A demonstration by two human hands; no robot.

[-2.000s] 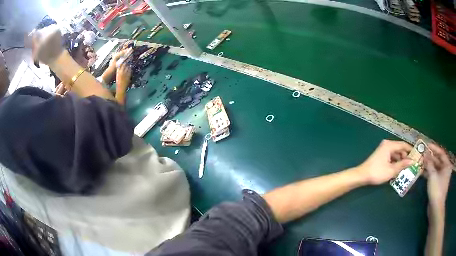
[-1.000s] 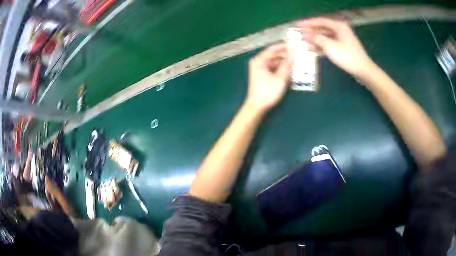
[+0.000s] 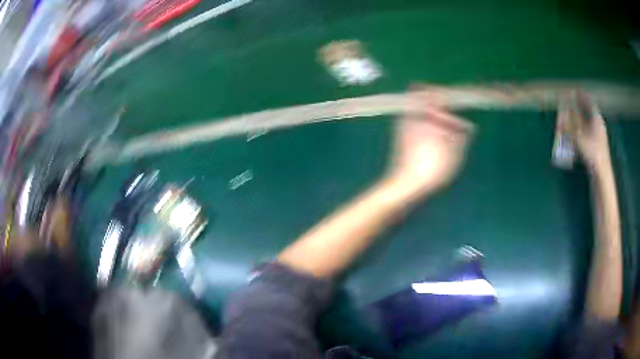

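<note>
The picture is strongly blurred. My right hand (image 3: 589,133) is at the far right by the pale edge strip and holds a small handset assembly (image 3: 563,146), its white end pointing down. My left hand (image 3: 428,147) is right of centre, its fingers at the strip; blur hides whether they hold anything. Another handset assembly (image 3: 351,63), tan at one end and white at the other, lies apart from my hands on the green surface beyond the strip.
The dark smartphone (image 3: 435,308) lies near me with a pale ring shape at its top. Blurred handset stacks (image 3: 184,214) and a slim pale tool (image 3: 188,266) lie left. A neighbour's grey clothing (image 3: 151,326) is lower left. The pale edge strip (image 3: 302,116) crosses the bench.
My hands have moved apart from the unit they both held. My right hand is farther right with a unit. A unit now shows beyond the strip. The view has shifted and blurred.
</note>
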